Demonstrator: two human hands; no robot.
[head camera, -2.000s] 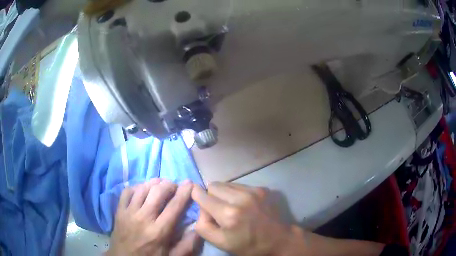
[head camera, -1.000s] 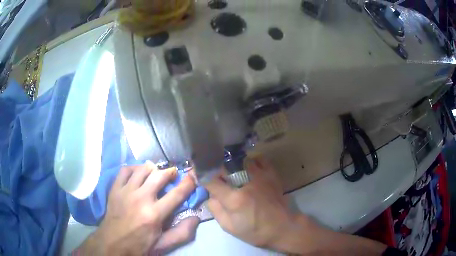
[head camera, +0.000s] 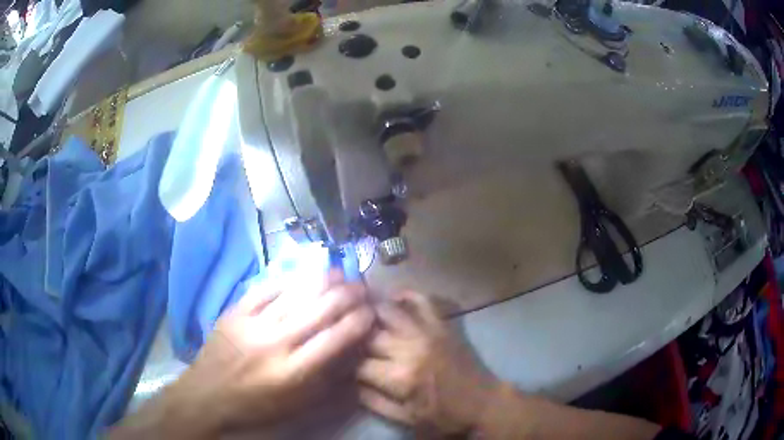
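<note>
The light blue garment (head camera: 211, 266) lies left of and under the needle area of the off-white sewing machine (head camera: 499, 112). A small blue part of it shows in the bright glare by the presser foot (head camera: 337, 249). My left hand (head camera: 288, 335) lies over the cloth just in front of the foot, its fingers on the cloth. My right hand (head camera: 421, 361) is beside it, fingers curled, close to the left fingertips. What its fingertips hold is hidden. The needle itself cannot be made out.
Black-handled scissors (head camera: 609, 249) lie right of the needle. A translucent pale guard (head camera: 202, 150) stands left of the head. A yellow ring (head camera: 288, 36) is on top. Brown-and-yellow tape (head camera: 105, 129) is at left. Patterned cloth (head camera: 731, 344) hangs at right.
The view has shifted, showing more of the machine. My right hand has come down from beside the tension knob to near my left fingertips. My left hand now lies flatter over the cloth.
</note>
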